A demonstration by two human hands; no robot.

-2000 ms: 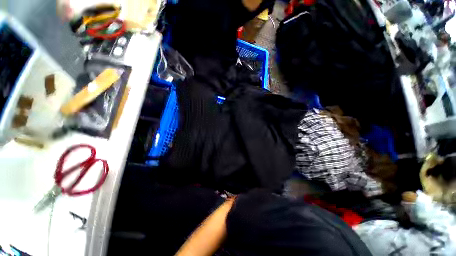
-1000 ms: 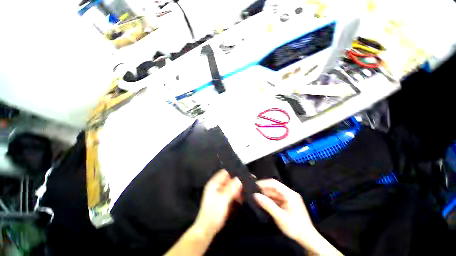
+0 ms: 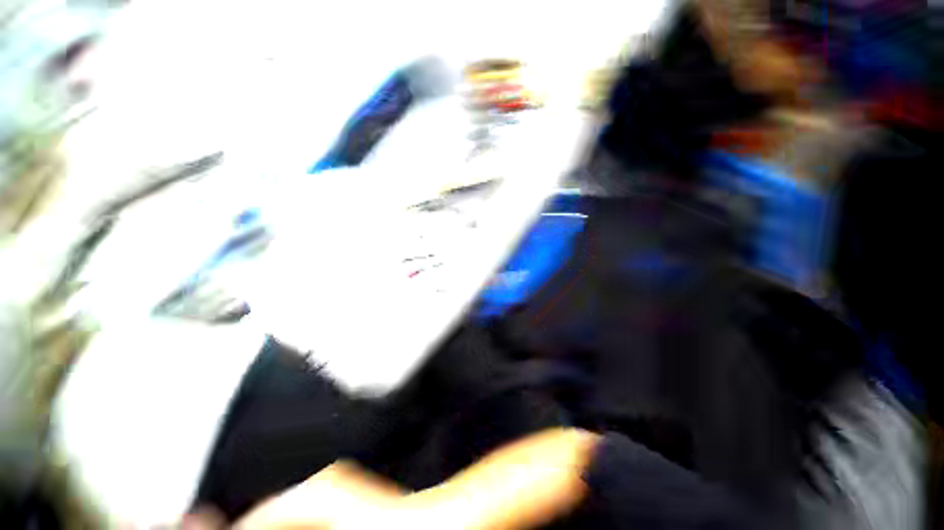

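The view is strongly blurred. Black cloth (image 3: 285,419) hangs over the front edge of the white machine table (image 3: 383,357). My right forearm reaches in from the right, and my right hand (image 3: 326,499) lies low over the cloth, cut off by the bottom edge; its fingers cannot be made out. A small pinkish patch at the bottom left may be part of my left hand, but it is too blurred to tell. The white sewing machine, with its dark control panel (image 3: 378,116), is smeared. Its needle area cannot be made out clearly.
Red and yellow handled tools (image 3: 501,91) lie on the table beyond the panel. A blue crate (image 3: 533,264) is below the table's right edge, with black cloth beside it. Another blue crate (image 3: 771,212) stands farther right. Greyish cloth (image 3: 880,455) is at the lower right.
The view has swung to the right since a second ago. Both hands then pinched a narrow black band; now my right hand is low and left, and that grip is not visible.
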